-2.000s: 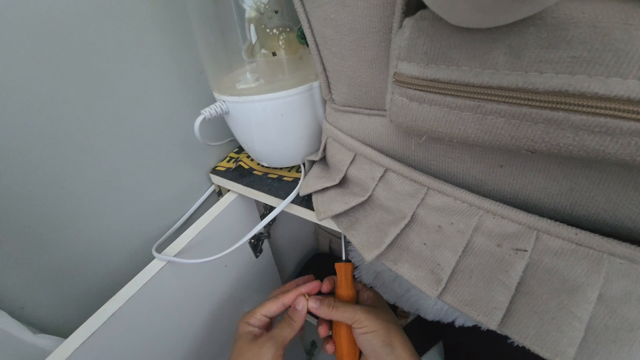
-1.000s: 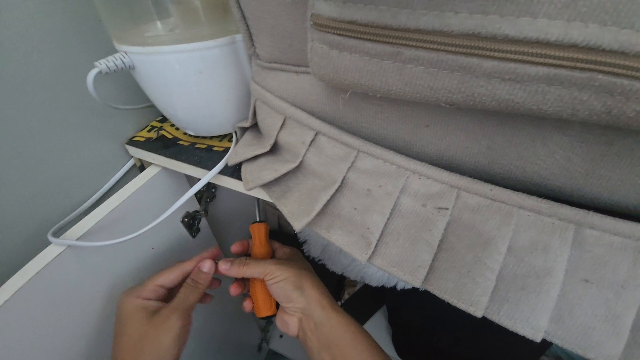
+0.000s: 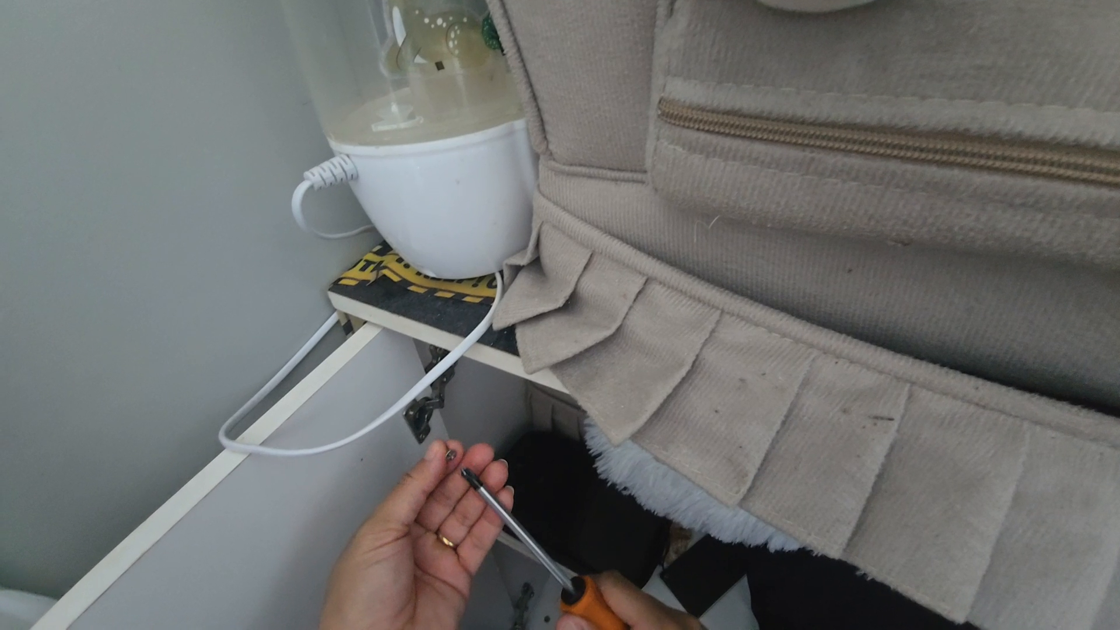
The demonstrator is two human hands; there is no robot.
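Observation:
My left hand (image 3: 420, 542), palm up with a ring on one finger, pinches a small screw (image 3: 451, 454) between thumb and index fingertip. My right hand (image 3: 639, 604), at the bottom edge and partly cut off, grips the orange handle of a screwdriver (image 3: 525, 529). The screwdriver's dark tip points up and left, just beside the screw and in front of my left fingers. Above my left hand, a dark metal hinge (image 3: 423, 415) joins the inside of the open cabinet door (image 3: 289, 516) to the cabinet.
A white-based lamp or appliance with a clear top (image 3: 446, 197) stands on the cabinet top (image 3: 420, 306). Its white cord (image 3: 332, 448) loops over the door edge. A beige pleated corduroy cover with a zipper (image 3: 787, 367) overhangs the cabinet on the right. Dark items (image 3: 569, 499) lie inside.
The screwdriver was upright in my right hand, with both hands' fingertips together; now its shaft slants toward my left fingertips. My left hand has turned palm up, and the screw is visible.

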